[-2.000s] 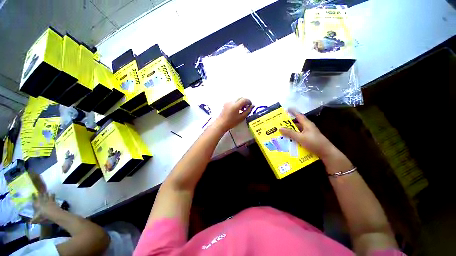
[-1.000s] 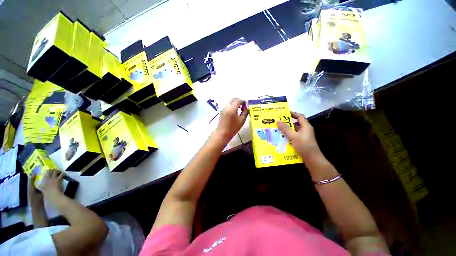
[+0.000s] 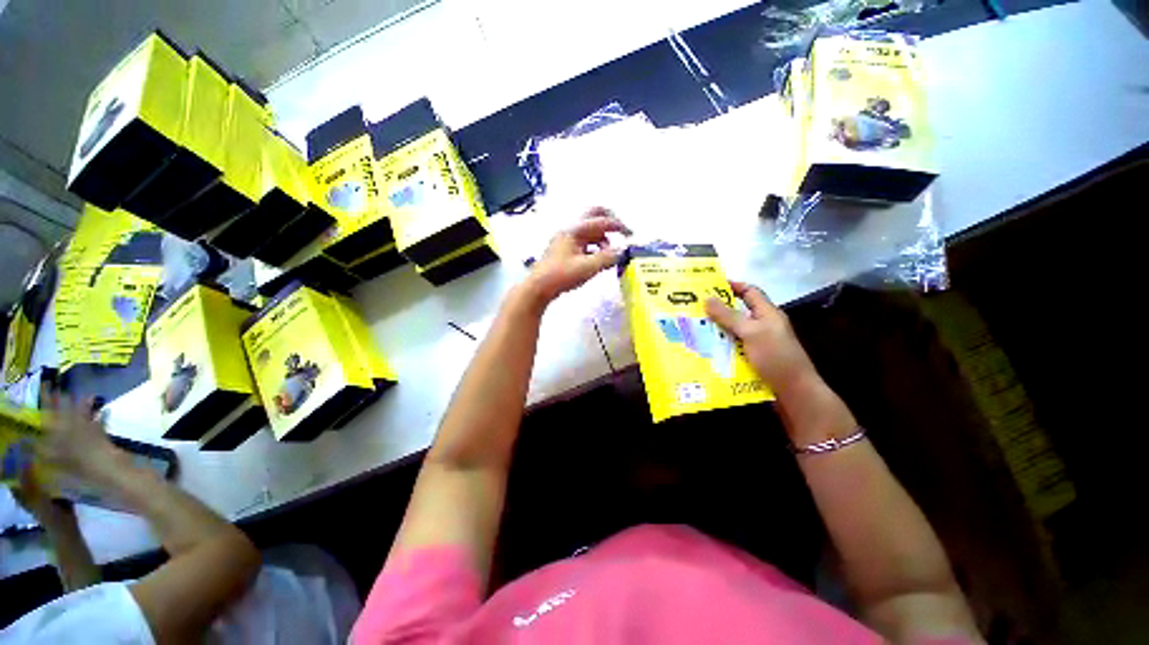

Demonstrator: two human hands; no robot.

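Observation:
A yellow retail box (image 3: pixel 680 359) with a black top end is held over the front edge of the bench, its printed face up. My right hand (image 3: pixel 769 347) grips it by its right side, thumb on the face. My left hand (image 3: pixel 577 256) is at the box's top left corner, fingers bent; whether it pinches anything there is too blurred to tell. A hang loop at the top end cannot be made out clearly.
Rows and stacks of yellow boxes (image 3: pixel 302 359) stand on the white bench (image 3: pixel 428 410) at left. Flat clear bags (image 3: pixel 605 170) lie behind my left hand. Bagged boxes (image 3: pixel 863 120) stand at right with loose film. A person's hand (image 3: pixel 82 447) holds a yellow box at far left.
My left hand has moved slightly up and left at the box's top corner. The held box has tilted a little. The other person's hands have moved left with a yellow box.

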